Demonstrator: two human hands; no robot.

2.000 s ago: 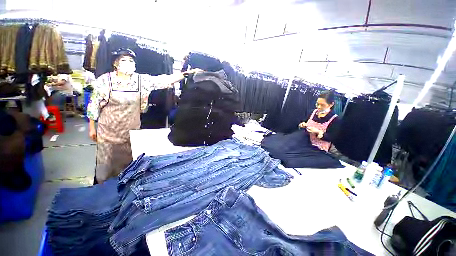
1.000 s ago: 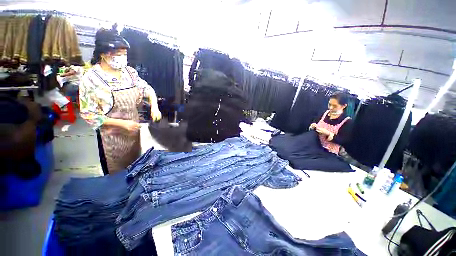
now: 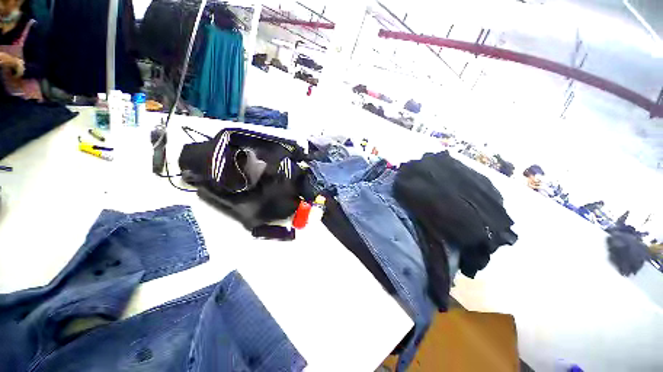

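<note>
Blue denim jeans (image 3: 145,320) with small dark motifs lie on the white table (image 3: 254,290), nearest in front of me. Their two legs point to the right and are spread apart. One leg hem (image 3: 195,236) lies flat. The other leg (image 3: 240,327) runs toward the bottom edge of the picture. The waist end is cut off at the left. My left hand and my right hand are out of the picture.
A black bundle with white stripes (image 3: 251,171), a flat black rectangle (image 3: 273,232) and a red-labelled bottle (image 3: 302,214) lie on the table. Denim (image 3: 385,232) and black garments (image 3: 454,211) hang over its right edge. A yellow-handled tool (image 3: 94,150) lies near several bottles. A person's hand (image 3: 11,64) shows far left.
The view has swung to the right. The jeans pile and the standing person have left the picture. The jeans' legs, black bundle and right table edge now show. No hand has come into view.
</note>
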